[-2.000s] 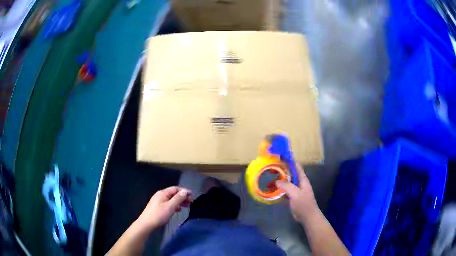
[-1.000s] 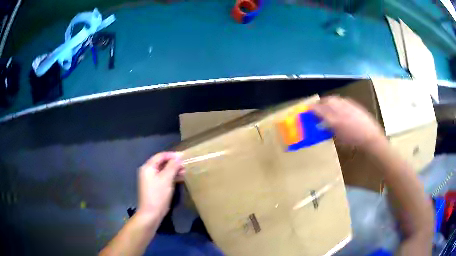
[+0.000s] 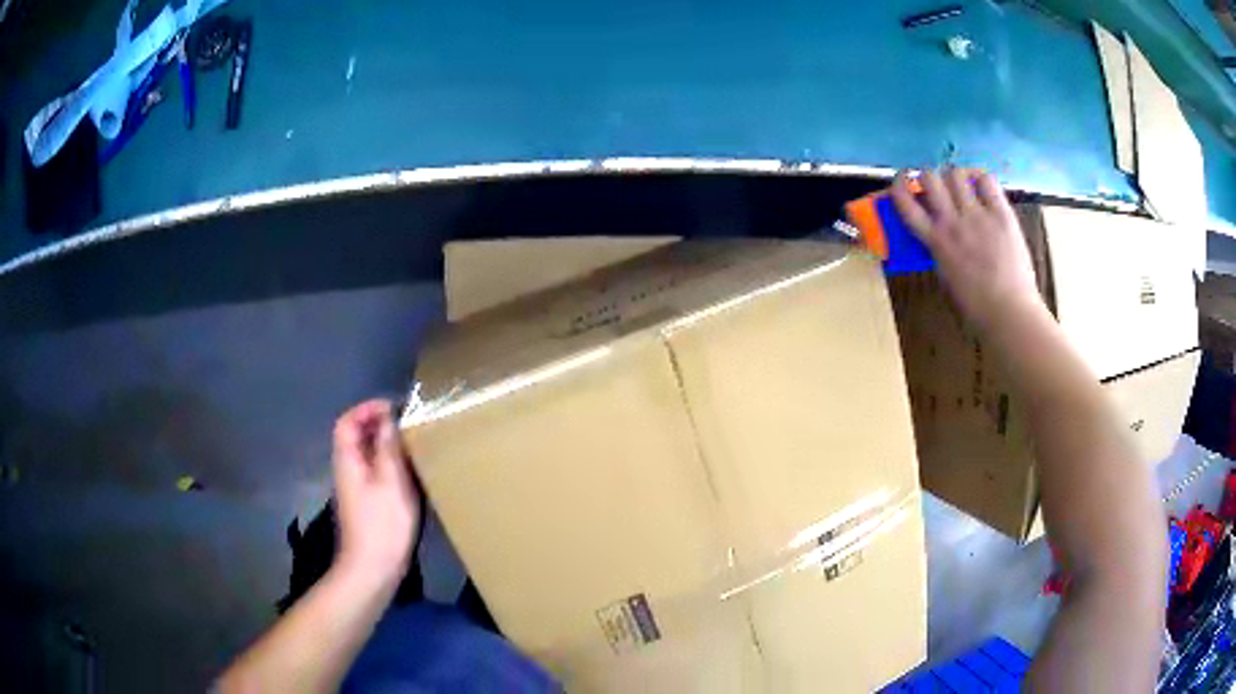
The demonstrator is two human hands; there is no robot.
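A large tan shipping carton [image 3: 800, 393] lies in front of me, turned at an angle. Clear packing tape [image 3: 596, 355] runs along its far top edge, and another shiny strip crosses the top at the right. My right hand [image 3: 965, 244] holds the blue and orange tape gun [image 3: 891, 233] at the carton's far right corner. The hand hides part of the gun. My left hand [image 3: 376, 477] is at the carton's left corner beside the tape end, fingers curled; whether it grips anything is unclear.
The green-blue bench [image 3: 610, 88] runs across the back, with a pale-blue label strip [image 3: 115, 95], a black pouch [image 3: 64, 183] and a black marker pen [image 3: 933, 18]. Another carton [image 3: 1118, 292] stands at the right. Cardboard sheets [image 3: 1163, 129] lie at the far right. A blue object [image 3: 969, 670] is at the bottom.
The tape gun has moved right to the carton's far corner. Tape now lies along the whole far edge. My left hand has moved slightly left and down. The view has shifted too.
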